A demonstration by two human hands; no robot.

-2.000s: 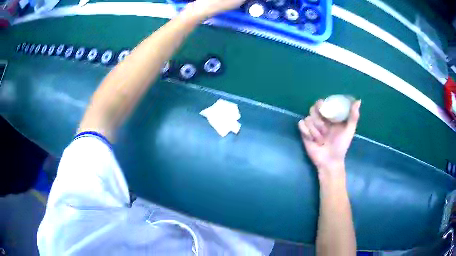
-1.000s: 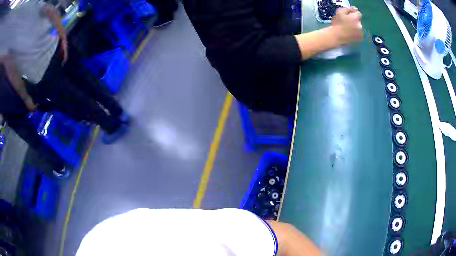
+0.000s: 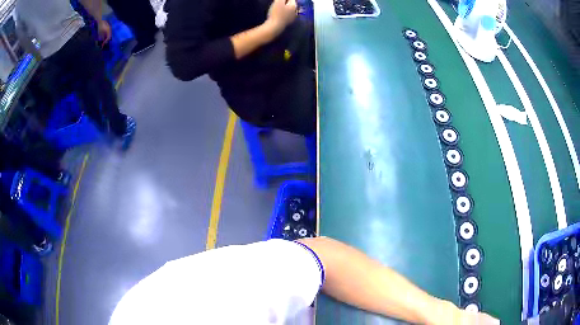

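Note:
A row of round black discs with pale centres [image 3: 458,179] runs along the belt edge, closely spaced or touching. My left arm reaches across the bench from the bottom. My left hand [image 3: 467,317] is at the near end of the row, partly cut off by the bottom edge, beside or over the last visible disc. Its fingers are blurred, and I cannot tell if they hold anything. My right hand is out of view. A blue tray of discs [image 3: 536,270] stands at the lower right.
A seated person in black [image 3: 254,82] is at the bench's far left side. A blue crate of black parts [image 3: 280,206] and a blue stool [image 3: 261,166] are on the floor. A parts tray [image 3: 356,14], a white-blue fan [image 3: 478,39] and a white scrap [image 3: 512,114] lie further off. People stand at left.
The view has swung left from the bench, then shifted slightly right. My left hand has come into view at the row's near end. The neighbour's hand has moved from the parts tray towards their body.

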